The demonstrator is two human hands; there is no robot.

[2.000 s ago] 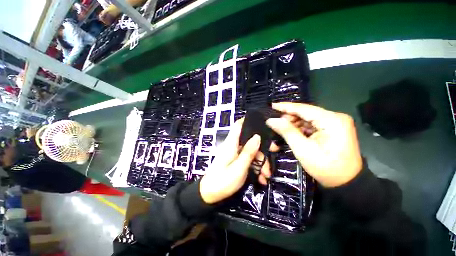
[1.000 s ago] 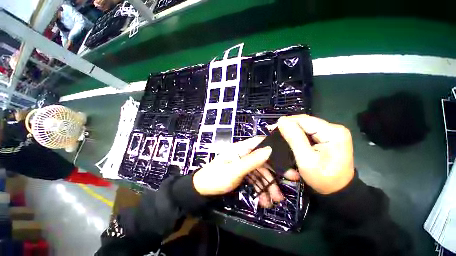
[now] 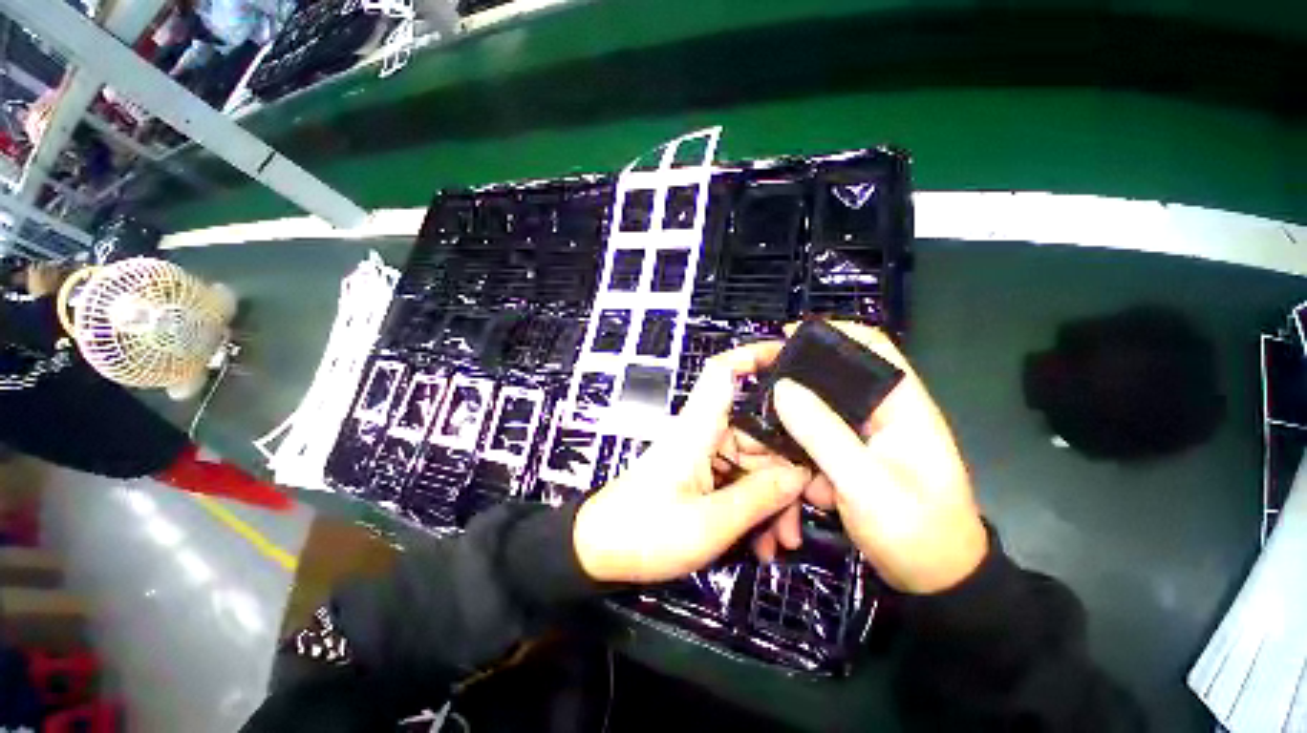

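Observation:
A small matte black part (image 3: 839,370) is held up over the right half of the black blister tray (image 3: 495,229). My right hand (image 3: 896,480) grips it, with the thumb across its face. My left hand (image 3: 674,494) is at its lower left side, fingers bent under and against it; the fingertips are partly hidden. A white ladder-like adhesive sheet (image 3: 616,332) lies across the tray, with mostly open cells. White rectangular frames (image 3: 462,413) show in the tray's lower left pockets.
White spent strips (image 3: 344,375) lie at the tray's left end. A dark pile (image 3: 1125,384) is on the bench to the right. Sheets with white backing (image 3: 1261,644) are at the right edge. A cream fan (image 3: 146,324) stands left. A green strip with a white edge (image 3: 1104,226) runs behind.
The black part has turned and now shows a flat rectangular face tilted upward. My right thumb has moved across it. The view has shifted slightly.

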